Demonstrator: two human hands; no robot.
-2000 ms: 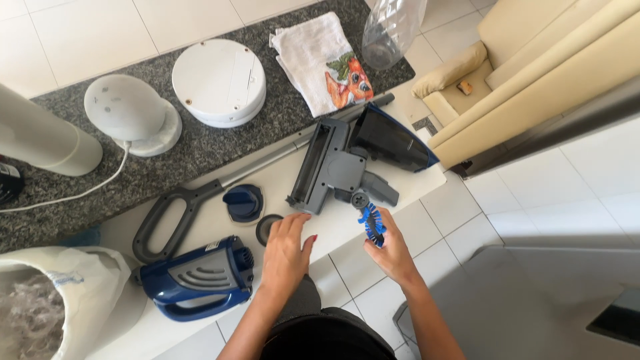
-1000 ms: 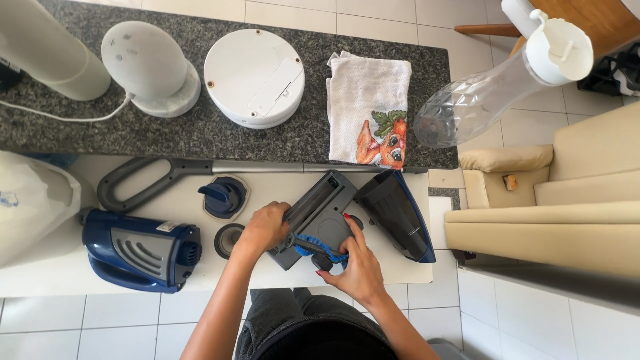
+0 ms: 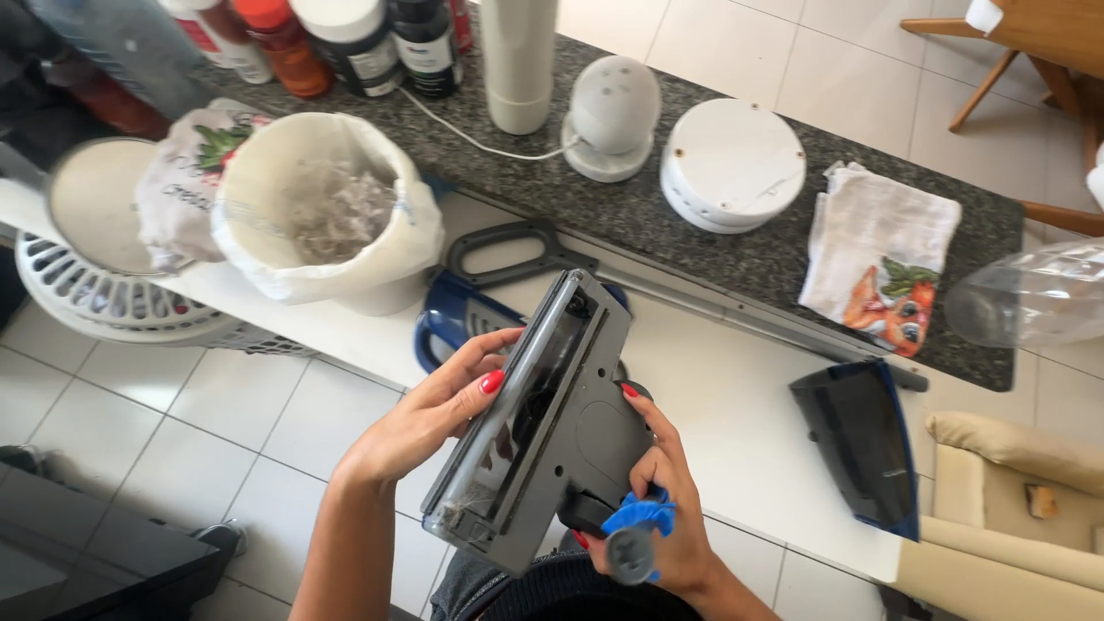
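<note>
A grey vacuum cleaner floor head is held up in the middle of the view, its long brush slot facing up. My left hand grips its left long side. My right hand holds its lower right part by the neck, together with a small brush with blue bristles and a round grey end. Behind the head, partly hidden, lies the blue vacuum body, with a grey loop handle beyond it. A dark, see-through dust container with a blue edge lies on the white surface at right.
A lined bin holding grey fluff stands at left, near a white laundry basket. The granite counter bears a smart speaker, a round white device, a folded cloth, a clear bottle and several jars. A beige sofa stands at right.
The floor head has been lifted from the white surface and moved left, away from the dust container. The view has swung left, bringing in the open bin and jars.
</note>
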